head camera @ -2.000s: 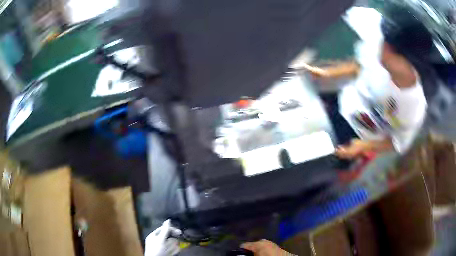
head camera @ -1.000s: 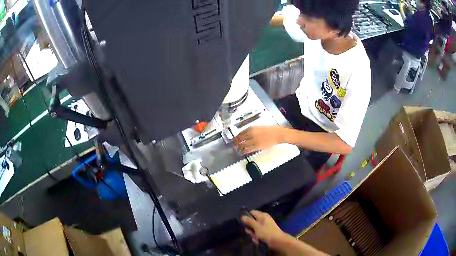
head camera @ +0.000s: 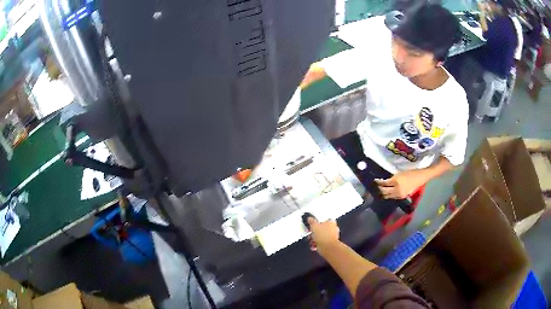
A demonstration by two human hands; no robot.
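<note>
My right hand [head camera: 325,234] is bare and reaches in from the lower right. Its fingers are on the black handle end [head camera: 308,219] of a rod, at the white ribbed pad [head camera: 275,239] on the front edge of the fixture. The rod's thin shaft shows only faintly over the silver fixture plate [head camera: 260,205]. My fingertips are partly hidden behind the hand. My left hand is out of the picture.
The dark machine housing [head camera: 181,84] hangs over the fixture. A crumpled white cloth [head camera: 237,228] lies left of the pad. A seated person [head camera: 417,114] holds a dark rod with a white disc. An open carton [head camera: 483,247] stands at lower right.
My right hand has moved up from the front of the dark table onto the handle end. The other person's hand has left the fixture and is now by their lap.
</note>
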